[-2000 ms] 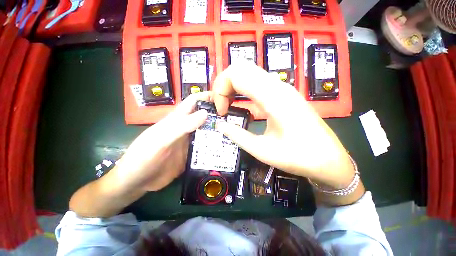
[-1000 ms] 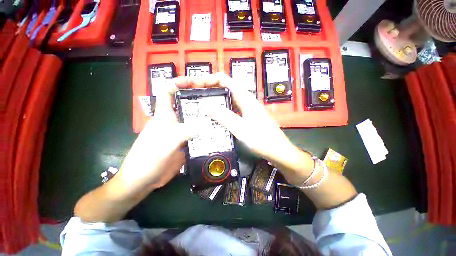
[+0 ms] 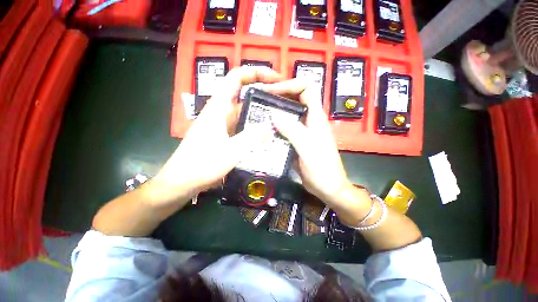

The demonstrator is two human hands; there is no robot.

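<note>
A black handset unit with a white printed face and a gold disc at its near end is held between both hands in the middle, above the bench. My left hand grips its left side, with the thumb on the printed face. My right hand wraps its right side, with the thumb also on the face. Several dark brown flat rectangles with a white strip lie just below the unit. A black square piece lies to their right. Fingertips behind the unit are partly hidden.
A red foam tray behind the hands holds black units in two rows. A gold packet and white paper strip lie right. Small white bits lie left. Stacked red trays stand at both sides. A pink fan is upper right.
My right hand has moved from pinching at the unit's upper end to holding its right side. The unit has moved up and is now tilted. The gold packet has come into view at right.
</note>
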